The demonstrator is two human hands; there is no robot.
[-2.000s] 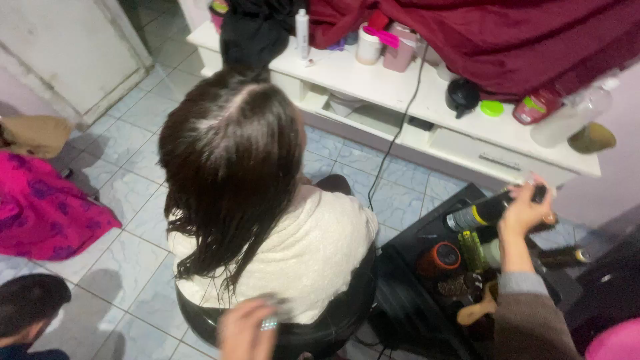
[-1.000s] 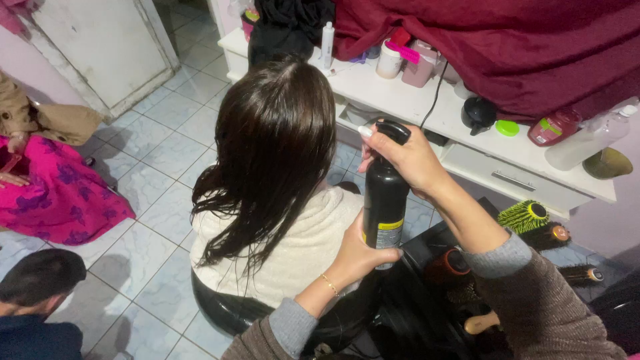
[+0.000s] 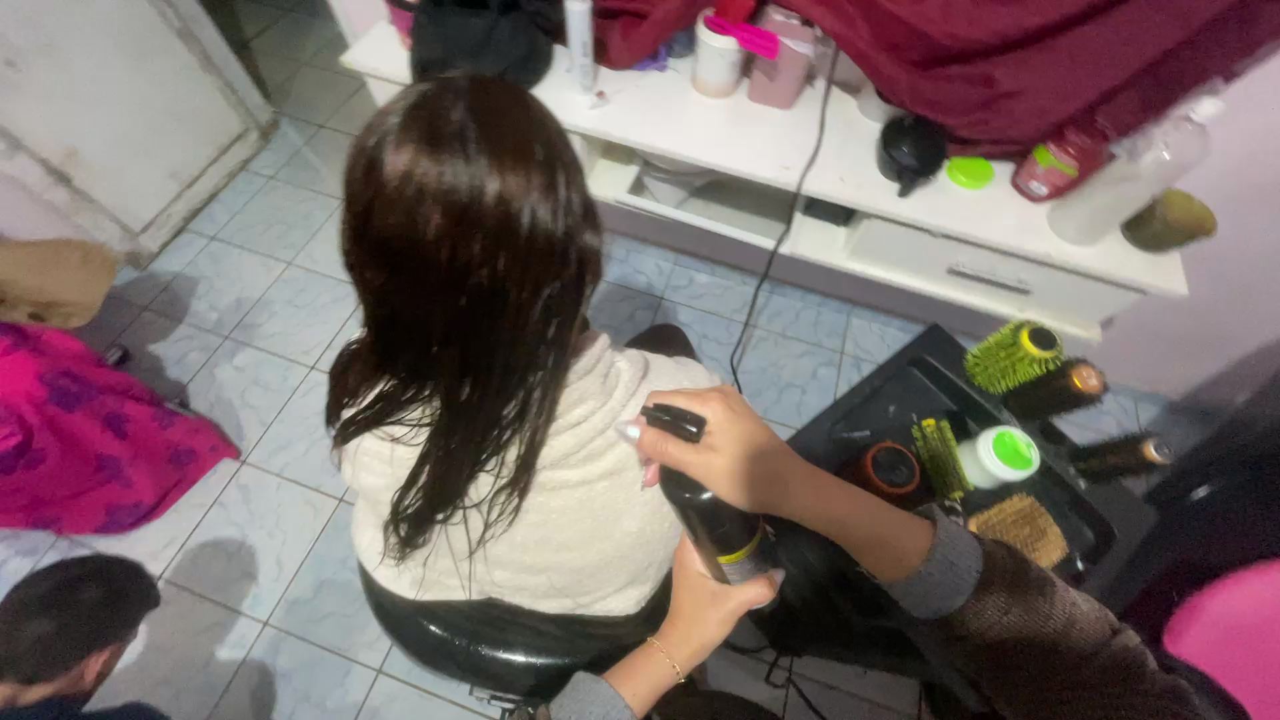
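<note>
A black spray bottle [image 3: 715, 520] with a yellow stripe tilts between my two hands, just right of a seated person's back. My right hand [image 3: 720, 450] grips its top by the black nozzle. Lower down, my left hand [image 3: 705, 595], with a thin bracelet at the wrist, is closed around the base. The person's long dark wet hair [image 3: 465, 250] hangs down over a cream towel or garment [image 3: 570, 540] on the shoulders. The person sits in a black chair [image 3: 470, 640].
A black trolley tray [image 3: 850, 410] at right holds round brushes, a white jar [image 3: 985, 457] and a wooden-backed brush. Bottles stand on the white cabinet [image 3: 740, 130], and a cable [image 3: 790, 220] hangs before it. Another person's head [image 3: 75, 620] is at lower left.
My right hand has gone from over the tray to the spray bottle's top, and both hands now hold the bottle. Since a second ago they have lowered it beside the seated person's shoulder.
</note>
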